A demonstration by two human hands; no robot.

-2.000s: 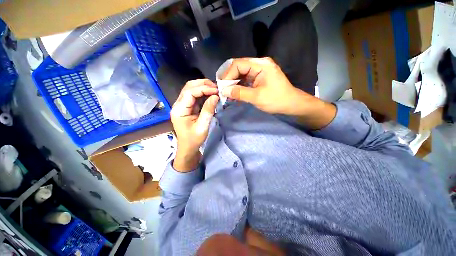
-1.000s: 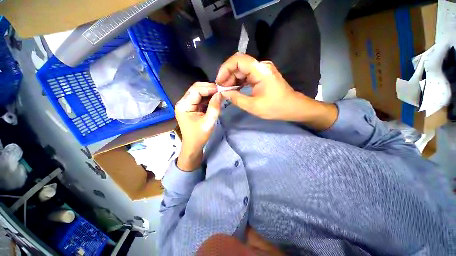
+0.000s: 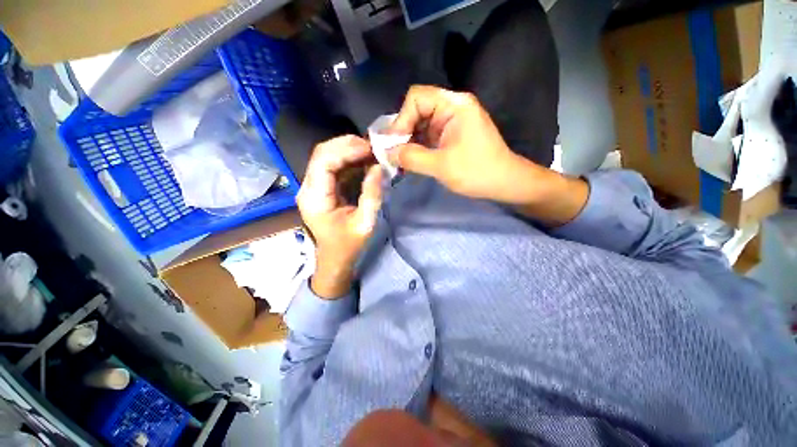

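Note:
A small white paper piece (image 3: 384, 142) is held up in front of my shirt. It looks curled or folded, with a rounded upper edge and a lower point. My right hand (image 3: 467, 153) pinches its right side between thumb and bent fingers. My left hand (image 3: 336, 205) has its thumb and finger at the left edge of the piece, with a gap between thumb and fingers below the tips. The exact fingertip contact is partly hidden. Both hands are bare.
Brown card (image 3: 105, 26) and a grey ruled strip (image 3: 179, 52) lie at upper left, above a blue crate (image 3: 131, 196) with clear bags. An open carton (image 3: 205, 301) holds white scraps. Another carton (image 3: 660, 105) with paper pieces stands right. My legs (image 3: 516, 79) are ahead.
The paper piece has turned from a thin, edge-on view to show its broad face. The right fingers have shifted slightly upward, and the left thumb and fingers have spread a little.

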